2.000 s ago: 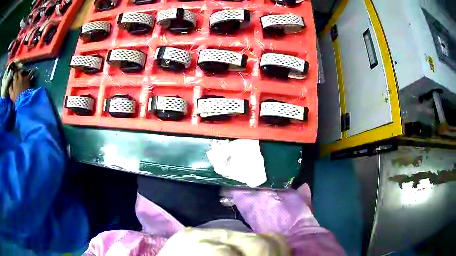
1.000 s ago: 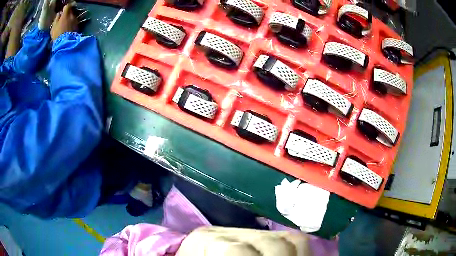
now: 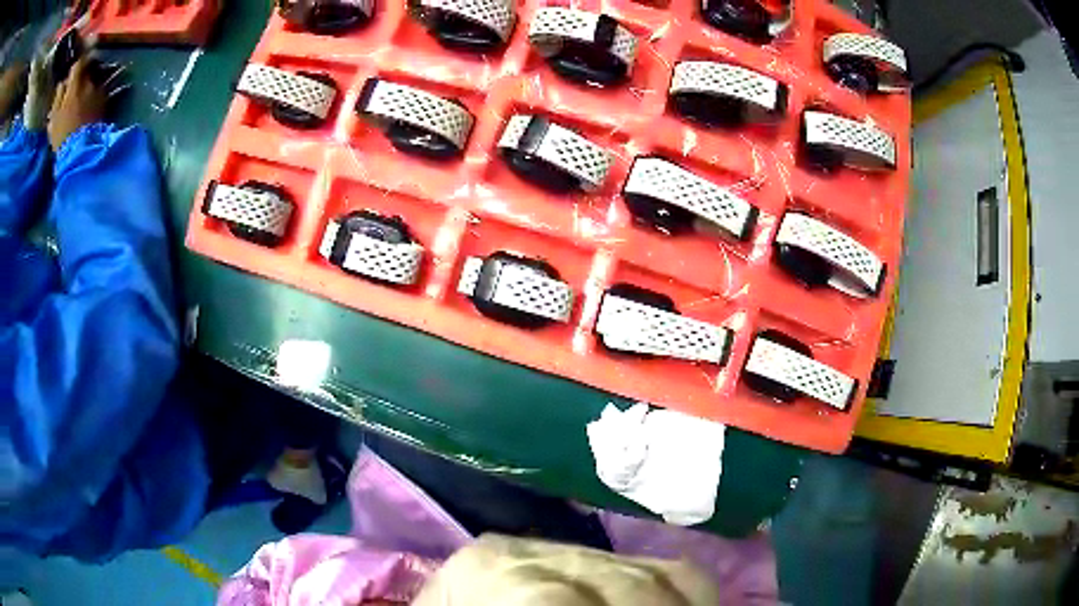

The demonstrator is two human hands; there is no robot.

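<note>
A red-pink compartment tray (image 3: 503, 335) lies on the green bench in front of me. Its pockets hold several smartwatches with pale perforated straps, such as one (image 3: 680, 329) in the front row. The straps are closed in loops and cover much of the black cases. A crumpled white wipe (image 3: 663, 459) lies by the tray's front edge at the right. Neither of my hands shows. Pink sleeves and a pale, beige rounded shape are at the bottom edge; I cannot tell what the beige shape is.
A coworker in a blue gown (image 3: 95, 320) works at the left, hands near another red tray (image 3: 160, 26). Clear film covers the green bench (image 3: 254, 310). A yellow-edged white cabinet (image 3: 958, 284) stands at the right.
The view has turned and shifted, so the tray appears tilted compared with two seconds ago. The tray, watches and wipe keep their places relative to one another.
</note>
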